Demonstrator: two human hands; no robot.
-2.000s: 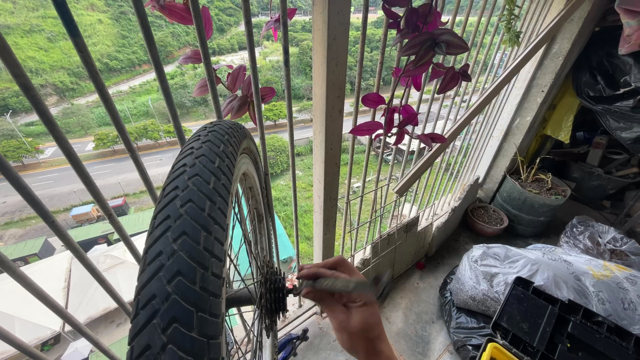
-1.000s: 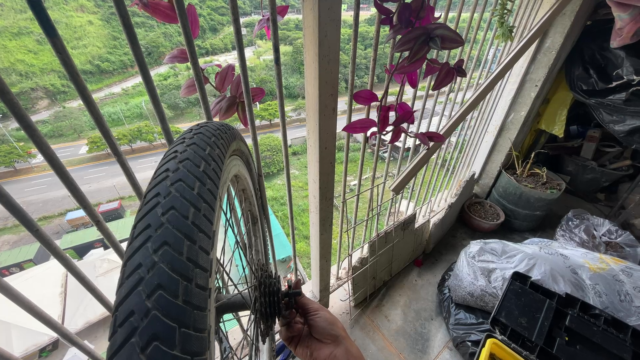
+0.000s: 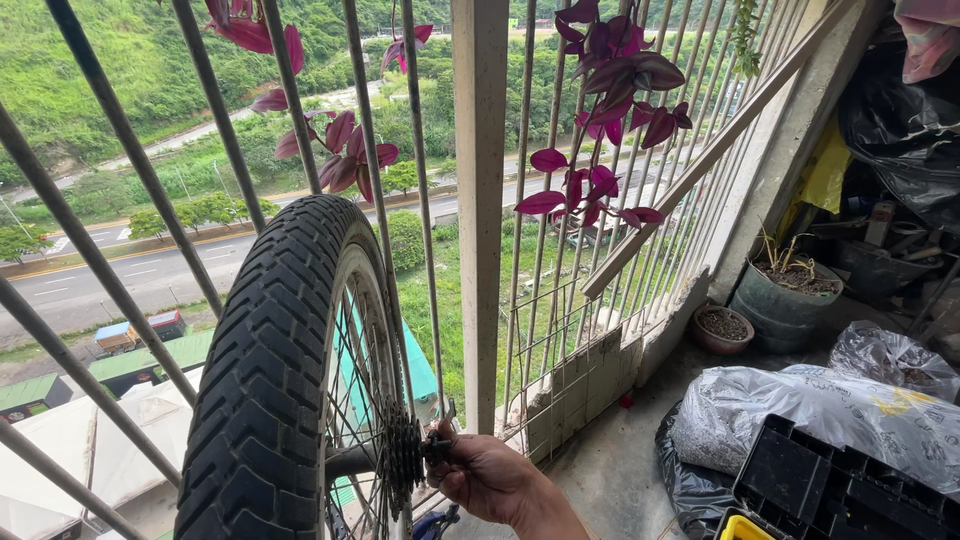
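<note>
A bicycle wheel with a chunky black tire (image 3: 262, 375) stands upright at the left of centre, beside the metal bars. Its rear sprocket cassette (image 3: 401, 457) faces right, with spokes and the hub behind it. My right hand (image 3: 487, 472) comes in from the bottom, thumb and fingers closed around a small dark part (image 3: 435, 448) at the axle end, just outside the cassette. What kind of part it is cannot be told. My left hand is out of view.
Metal bars (image 3: 217, 127) and a post (image 3: 480, 225) stand behind the wheel. A slanted wooden bar (image 3: 720, 150) crosses the railing. At the right are a large plant pot (image 3: 784, 315), a small pot (image 3: 721, 330), a filled plastic bag (image 3: 810, 420) and an open black toolbox (image 3: 847, 487).
Two seconds ago my right hand held a long greyish object at the axle; that object no longer shows. My fingers are now closed on the small dark part there.
</note>
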